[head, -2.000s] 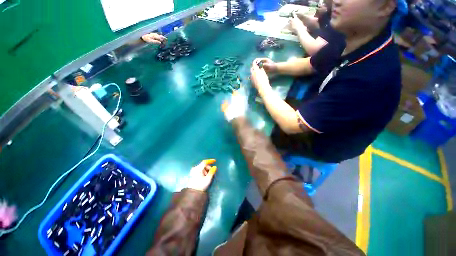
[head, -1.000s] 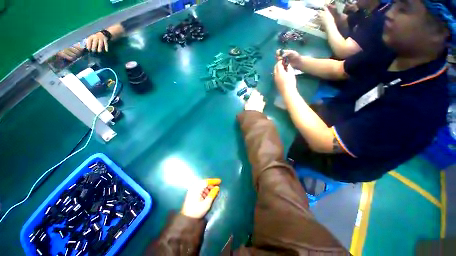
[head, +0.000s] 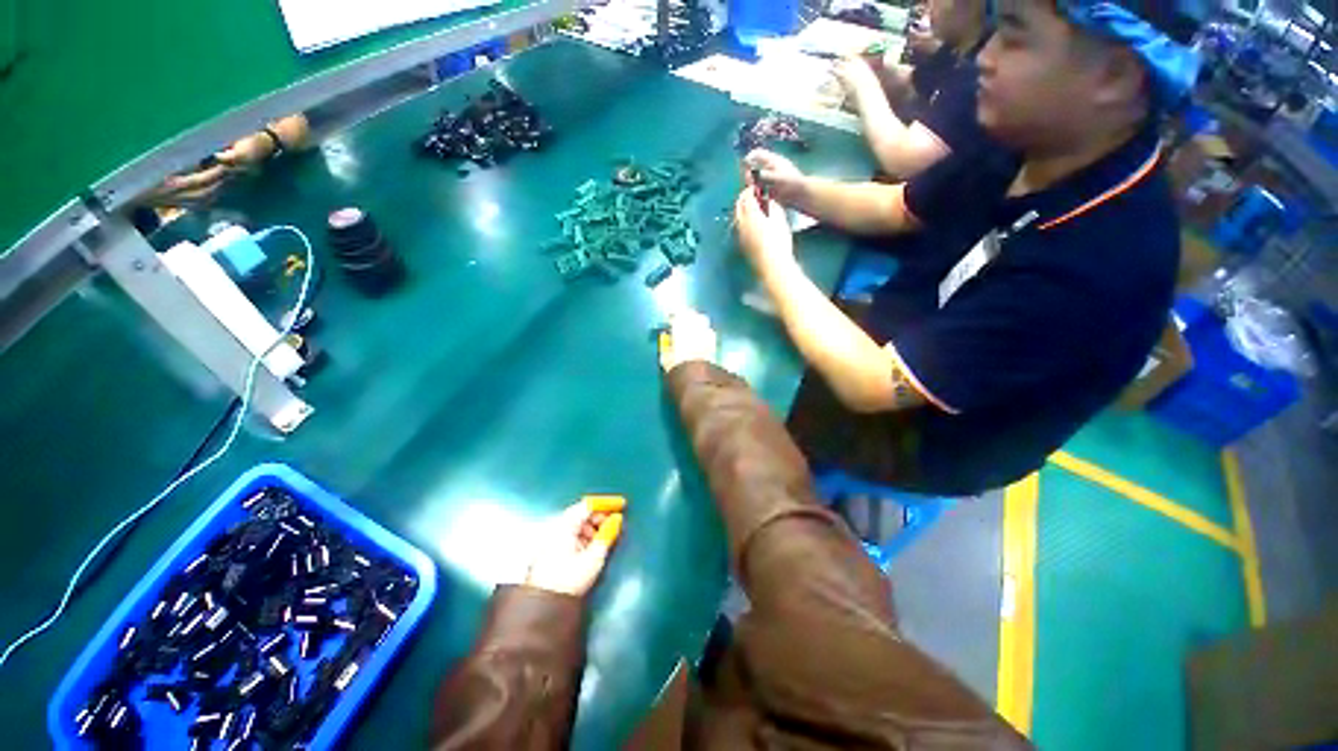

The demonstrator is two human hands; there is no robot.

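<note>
A heap of green connector bodies (head: 624,223) lies on the dark-green bench. My right hand (head: 685,342) is just on the near side of the heap, its arm stretched forward, an orange cot on a fingertip. A small dark bit shows by its fingertips; whether it is held is unclear. My left hand (head: 575,543) is low over the bench near me, fingers curled, with orange-yellow cots; its palm is partly hidden and I cannot tell if it holds anything. A blue tray (head: 418,565) at the lower left holds many small black parts (head: 264,616) with shiny white glints.
A black parts pile (head: 487,125) lies at the far side. A dark stack (head: 363,250) stands near the white power strip (head: 220,294) and metal post; a pale cable (head: 176,484) crosses the left. A seated person (head: 1027,279) works close on the right. Another person's arm (head: 250,154) shows behind the panel.
My right hand has drawn back a little from the green heap toward me. My left hand stays in about the same place, fingers curled. The view has shifted.
</note>
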